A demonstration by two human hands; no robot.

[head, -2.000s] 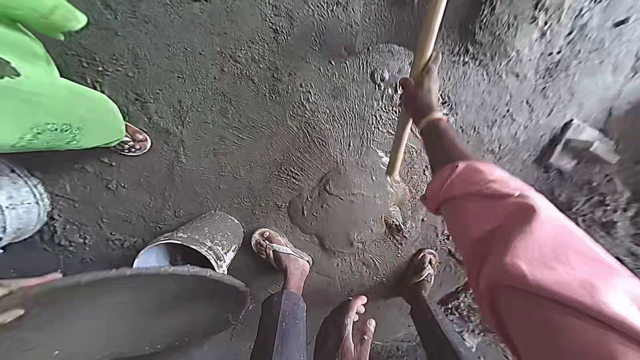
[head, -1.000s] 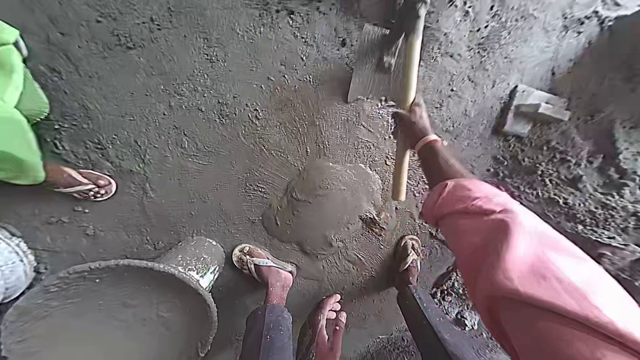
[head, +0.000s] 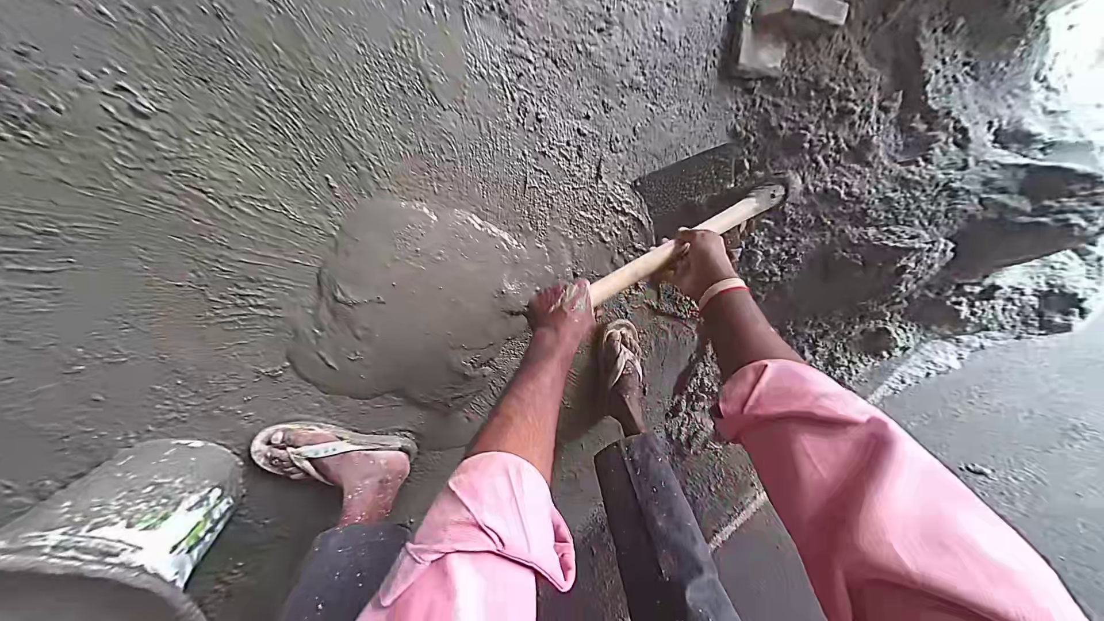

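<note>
Both my hands grip the pale wooden handle [head: 636, 272] of a hoe. My left hand [head: 562, 309] is closed round its lower end, and my right hand [head: 697, 260] holds it farther up, near the head. The broad dark metal blade [head: 690, 185] rests at the edge of the rough mortar heap, its far part against the rubble. Left of my hands lies a rounded mound of wet mortar [head: 414, 297] on the mortar-covered floor. My feet in flip-flops stand just below the mound, on either side of my left forearm.
A mortar-stained bucket [head: 164, 496] lies on its side at lower left, with the rim of a dark basin [head: 103, 573] before it. Broken blocks [head: 763, 43] sit at the top right. Rough, lumpy mortar and rubble [head: 871, 250] rise along the right side.
My left hand has come into view and taken hold of the handle. The hoe has swung from upright in view to slanting right, its blade now by the rubble. The view has shifted right.
</note>
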